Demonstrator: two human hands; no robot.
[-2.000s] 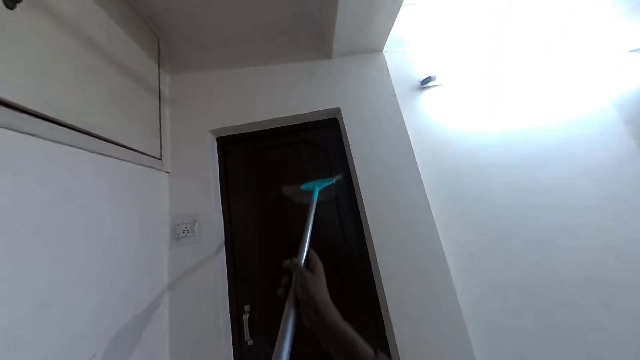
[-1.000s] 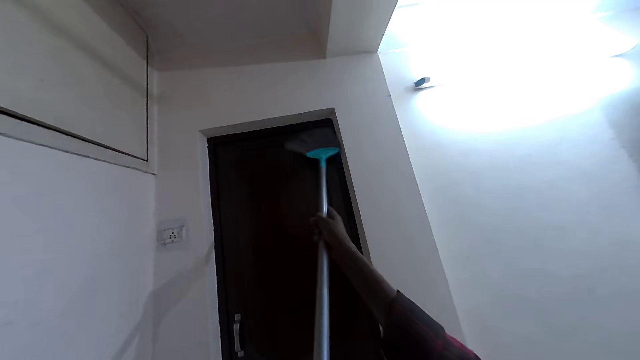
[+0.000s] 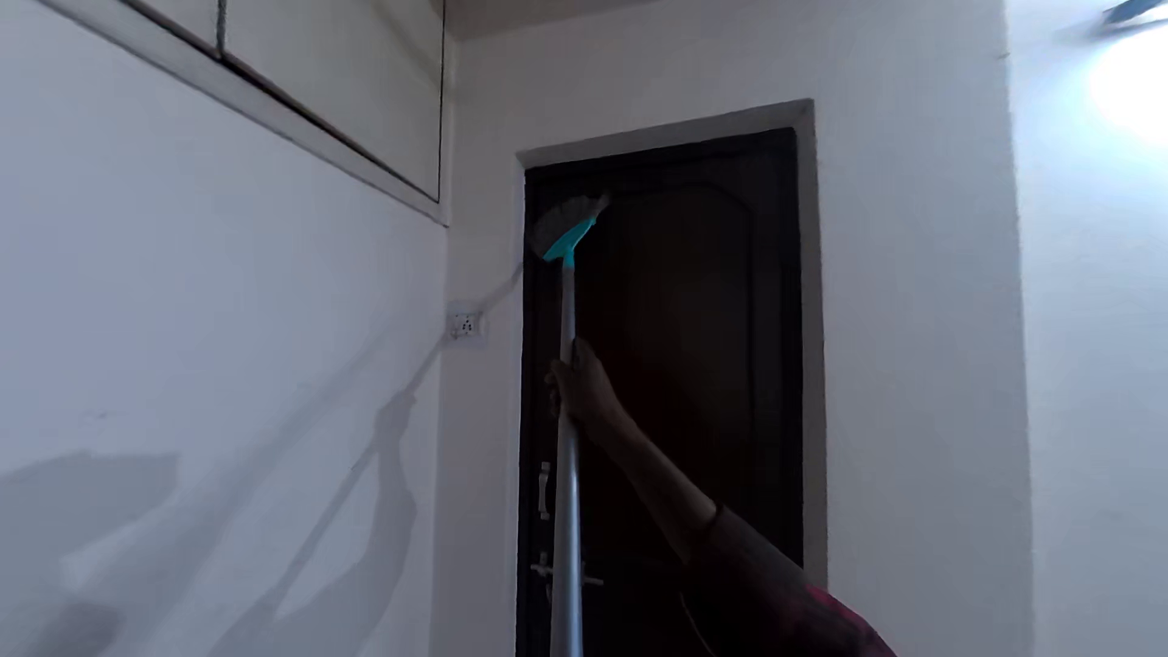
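My right hand (image 3: 587,391) grips a long silver pole (image 3: 568,511) at its upper part, the arm reaching in from the lower right. At the pole's top is a teal brush head (image 3: 570,239) with dark, fanned bristles (image 3: 561,219). The bristles lie over the upper left corner of a dark panelled door (image 3: 684,365); whether they touch it, I cannot tell. The pole's lower end runs out of the frame. My left hand is not in view.
A pale frame (image 3: 810,274) surrounds the door, which has a metal handle (image 3: 544,491) and a bolt (image 3: 542,568). A wall socket (image 3: 465,325) is left of it. Overhead cabinets (image 3: 338,82) project at the upper left; a bright light (image 3: 1141,87) shines at the right.
The brush head has moved from the upper right part of the door to its upper left corner. My right hand stays closed around the pole. The view has turned somewhat.
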